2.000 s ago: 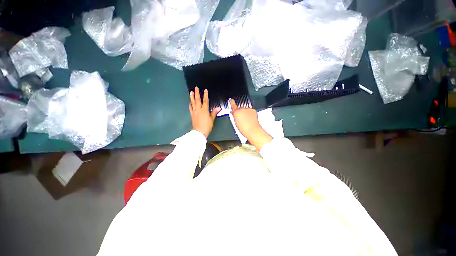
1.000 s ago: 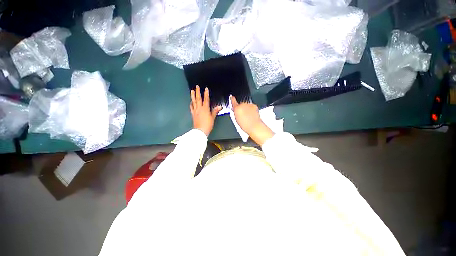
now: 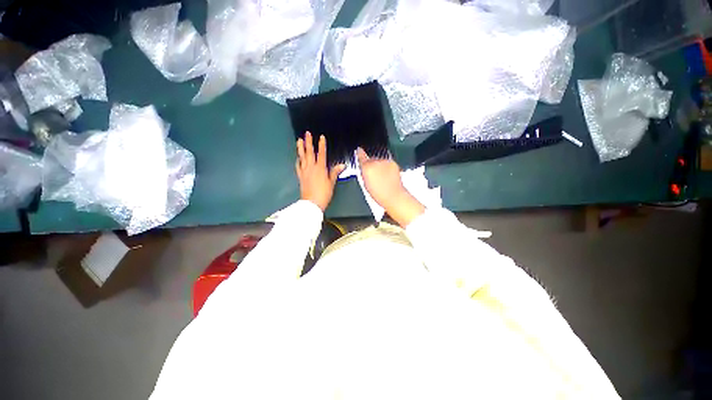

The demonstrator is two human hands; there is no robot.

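Note:
A black square heat sink (image 3: 339, 117) lies on the green mat in front of me, its ridged edge towards me. My left hand (image 3: 315, 172) rests with fingers spread on its near left part. My right hand (image 3: 384, 183) holds a white wiping cloth (image 3: 424, 186) against the near edge, index finger extended. Part of the cloth is hidden under the hand. A long narrow black finned part (image 3: 507, 147) lies to the right, with a slim white pen (image 3: 572, 139) by its right end.
Crumpled bubble bags lie behind the heat sink (image 3: 484, 62), at the left (image 3: 129, 168) and at the right (image 3: 621, 109). A black tool with orange-red ends (image 3: 678, 176) is at the right edge. A red stool (image 3: 222, 273) and a cardboard box (image 3: 97, 269) stand below the bench.
My right hand and the cloth have shifted very slightly along the near edge of the heat sink. My left hand stays on the heat sink.

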